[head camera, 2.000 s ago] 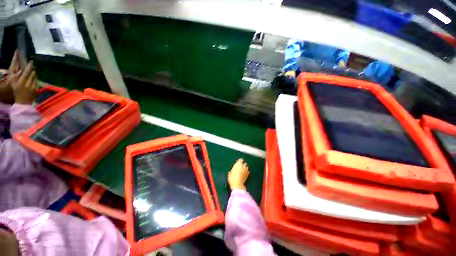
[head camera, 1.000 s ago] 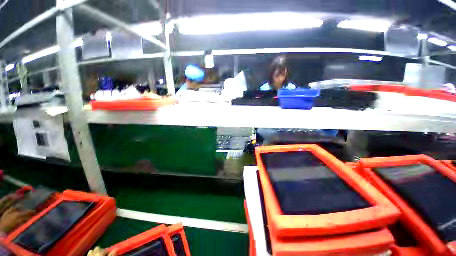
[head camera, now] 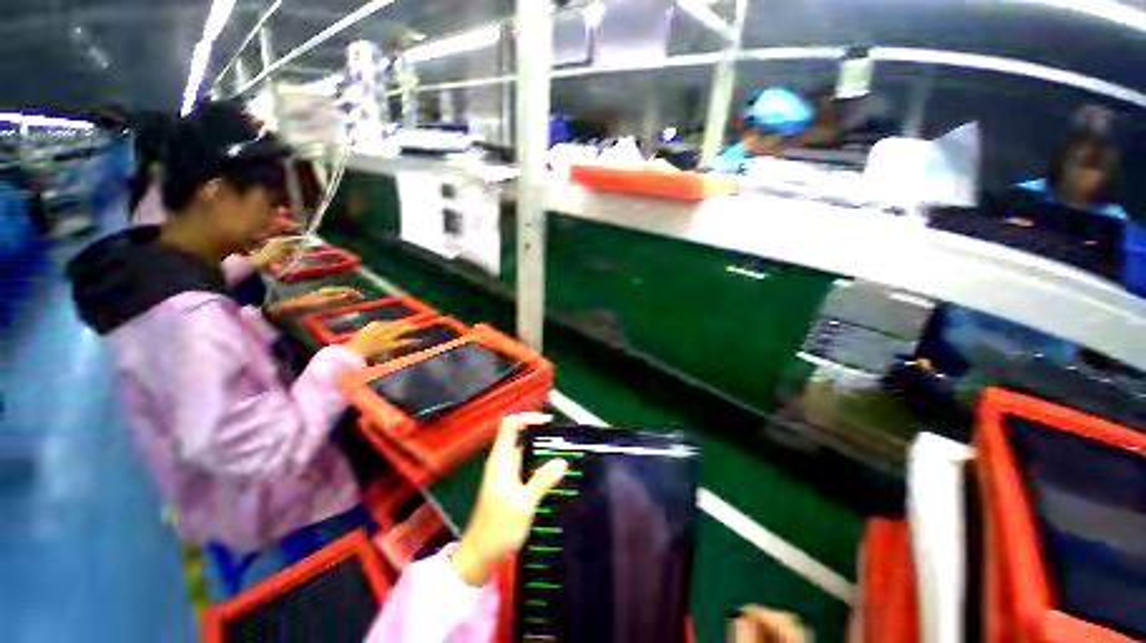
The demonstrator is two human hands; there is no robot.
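A black tablet [head camera: 616,540] with a column of green text lines is raised and tilted up in front of me, its lower end cut off by the bottom edge. My left hand [head camera: 509,496] grips its upper left edge, thumb on the screen side. Strips of an orange tray [head camera: 507,603] show beside the tablet's lower part; whether the tablet touches it is unclear. My right hand [head camera: 767,624] is mostly cut off at the bottom edge, right of the tablet and apart from it; its fingers are blurred.
A worker in a pink smock [head camera: 226,377] sits on the left, hands at orange trays with tablets. Stacked orange trays [head camera: 459,408] stand left of my tablet. Another stack with a white tray [head camera: 940,540] stands right. A white post [head camera: 532,189] and shelf [head camera: 817,245] rise behind the green surface.
The view has swung left, showing the neighbouring worker. The tablet now stands raised in my left hand; it lay in its orange tray in the oldest frame.
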